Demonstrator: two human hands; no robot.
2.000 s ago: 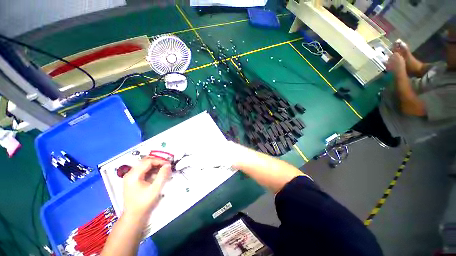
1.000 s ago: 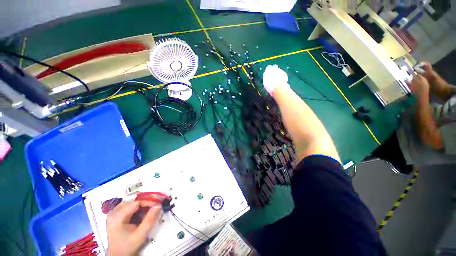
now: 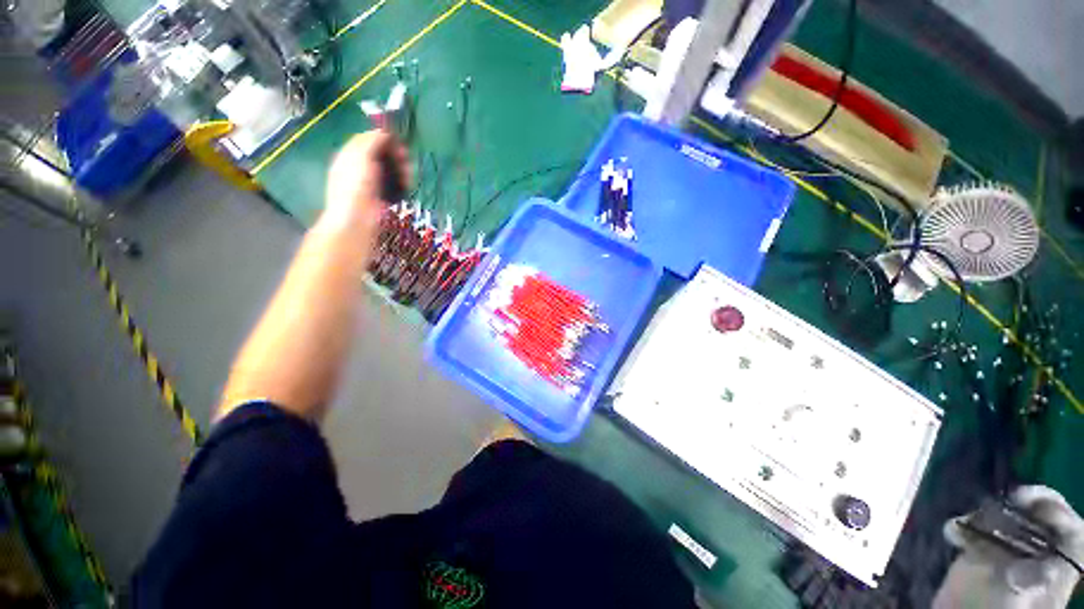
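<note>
My left hand (image 3: 357,179), bare and blurred, is stretched out at the left and holds a dark module with leads (image 3: 390,167) above the row of modules with red and white ends (image 3: 422,252). My right hand (image 3: 1014,559), in a white glove, is at the lower right edge and holds a black cabled module (image 3: 1010,523). The white fixture box (image 3: 761,416) lies between my hands, with a dark-red button and a dark round socket. Red lead wires (image 3: 549,324) lie in the lower blue tray (image 3: 471,357).
Black leads (image 3: 617,196) lie in the upper blue tray (image 3: 713,208). A white fan (image 3: 977,238) stands at the right beside coiled black cable (image 3: 858,286). A white glove-like item (image 3: 580,60) lies beyond the trays. Thin cables with pale tips (image 3: 963,357) spread at the right.
The view has swung left. My left hand has moved from the box to the module row. My right hand, earlier over the far end of the black heap, is now nearer, holding a module.
</note>
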